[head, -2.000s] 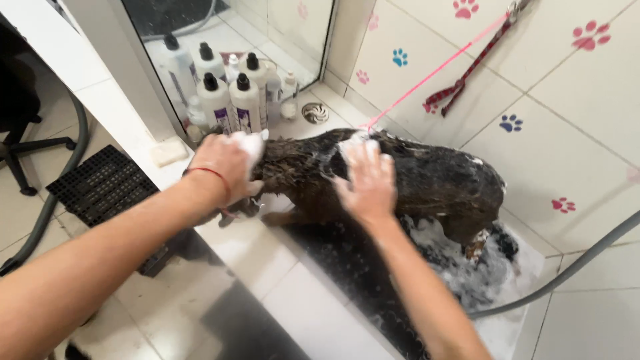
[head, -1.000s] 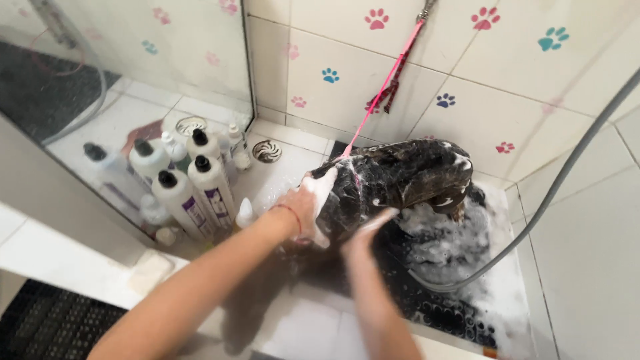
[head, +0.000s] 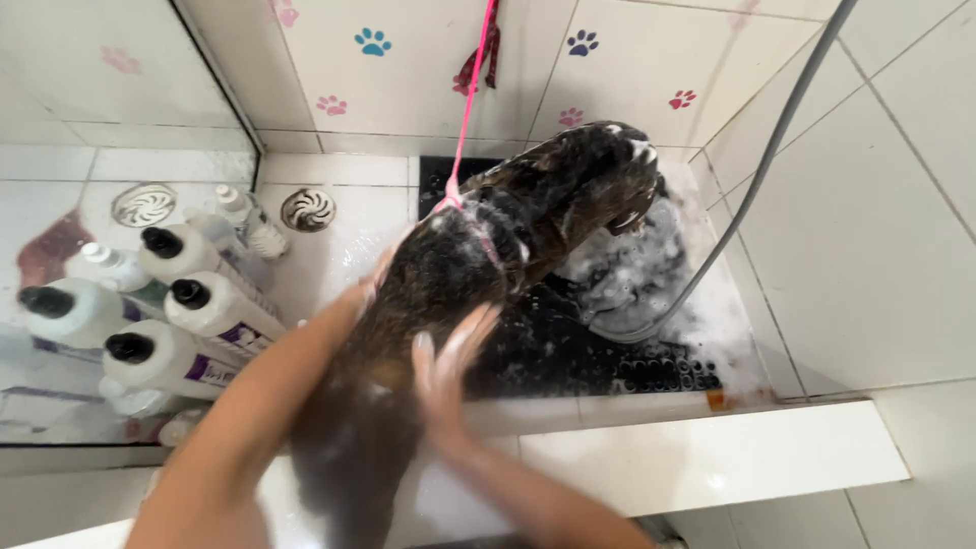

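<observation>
A wet, dark-coated dog (head: pixel 450 267) with suds on its back stands in a tiled tub, its front end blurred and reaching over the near ledge. A pink tether loop (head: pixel 469 114) runs up from around its body. My left hand (head: pixel 377 274) lies along the dog's far left side, its fingers mostly hidden behind the fur. My right hand (head: pixel 450 358), blurred and foamy, rests against the dog's near side with its fingers spread.
Several white bottles with black caps (head: pixel 191 305) stand at the left by a glass panel (head: pixel 114 91). A drain cover (head: pixel 308 210) is behind them. A grey hose (head: pixel 770 152) curves down onto a black rubber mat (head: pixel 557 343) with foam. A white ledge (head: pixel 709 450) borders the tub.
The dog's front end has moved toward the near ledge. Both my hands were on its upper body and are now at its two sides. The view has shifted closer.
</observation>
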